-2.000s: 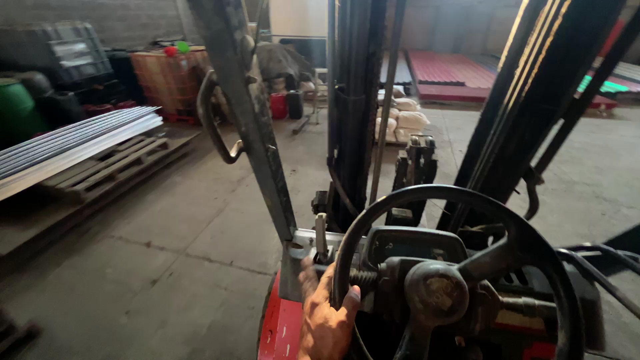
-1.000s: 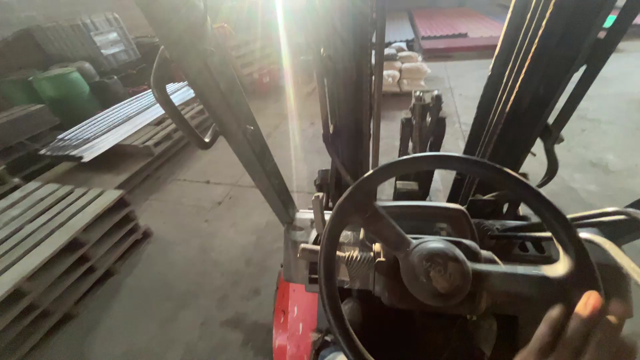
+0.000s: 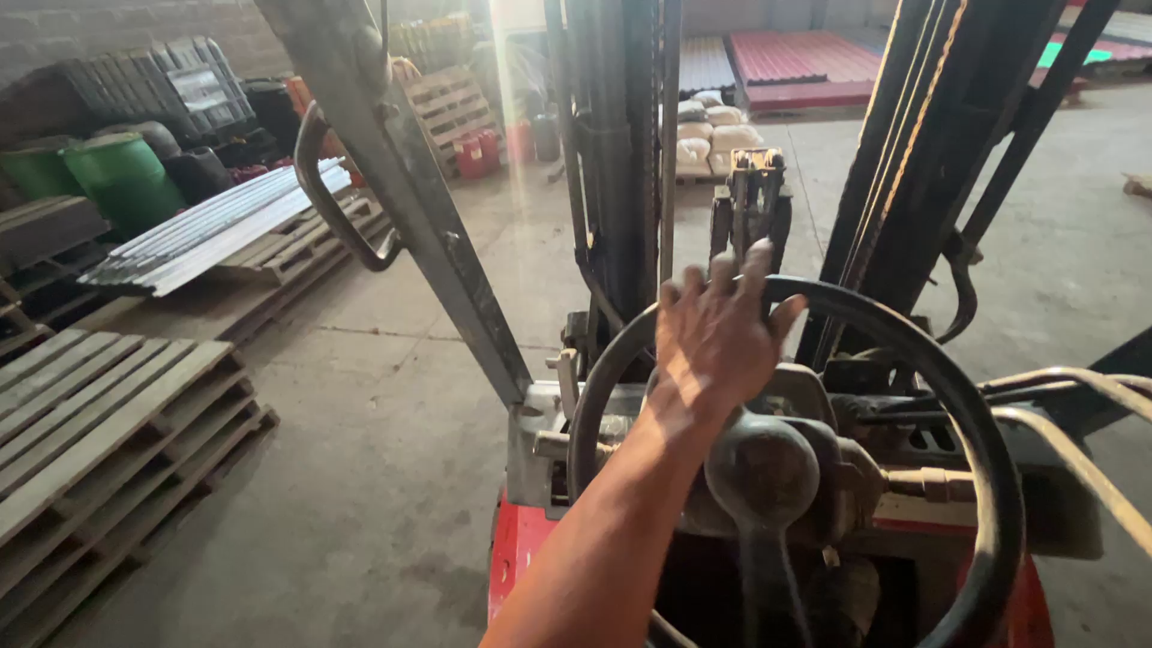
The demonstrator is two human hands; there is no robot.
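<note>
My left hand (image 3: 720, 333) lies palm down with fingers spread over the top left of the black steering wheel (image 3: 900, 333) of a forklift. The fingers are not wrapped around the rim, and the thumb points right. Below the wrist is the round hub (image 3: 762, 472) of the wheel. A small lever (image 3: 568, 382) stands left of the wheel on the steering column. Ahead rises the dark forklift mast (image 3: 621, 162), with chains on its right upright. My right hand is out of view.
Stacked wooden pallets (image 3: 117, 432) stand close on the left. Behind them are corrugated metal sheets (image 3: 225, 225) on pallets and green drums (image 3: 126, 180). Filled sacks (image 3: 706, 139) and red roofing sheets (image 3: 801, 63) lie ahead. A grab handle (image 3: 328, 193) is on the left frame post.
A hand was at the left of the wheel, then one at its lower right; now my left hand is at the top. The pallet stack at left has come into view as the view shifted.
</note>
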